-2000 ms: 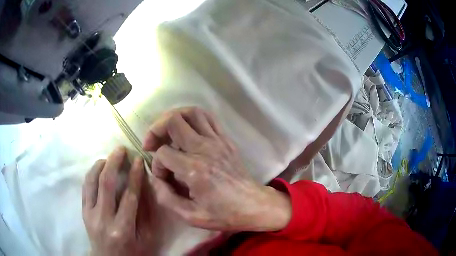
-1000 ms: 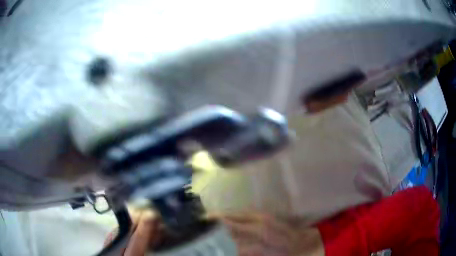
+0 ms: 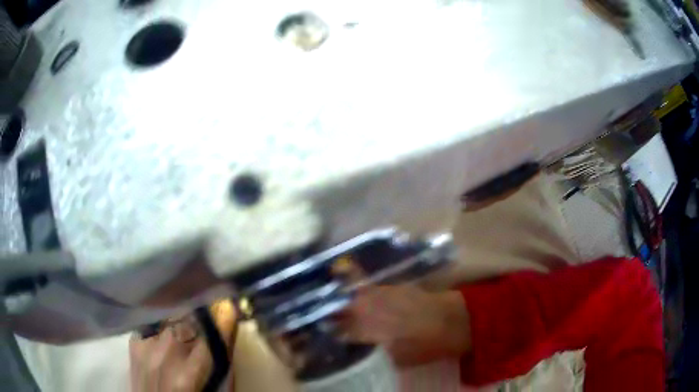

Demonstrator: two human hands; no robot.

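Note:
The off-white sewing machine head [image 3: 368, 99] fills much of the view. Its shiny metal tension parts [image 3: 329, 287] stick out over the work. Beige cloth [image 3: 529, 222] shows beyond the head, and more lies at the lower left. My left hand [image 3: 169, 360] is at the bottom left on the cloth, blurred and partly covered by the machine and a dark curved part. My right hand [image 3: 410, 318] is right of my left hand, its fingers hidden behind the tension parts. The needle area is hidden, and whether either hand grips the cloth cannot be seen.
Scissors [image 3: 648, 214] with dark and red handles lie at the right table edge. A stack of narrow beige strips [image 3: 586, 164] lies left of them. A white sheet or card [image 3: 651, 172] is beside them. My red sleeve [image 3: 567, 321] crosses the lower right.
The view has moved from the hands on the cloth to close over the machine head. Since one second ago, more of the head's top shows and the tension parts sit slightly lower.

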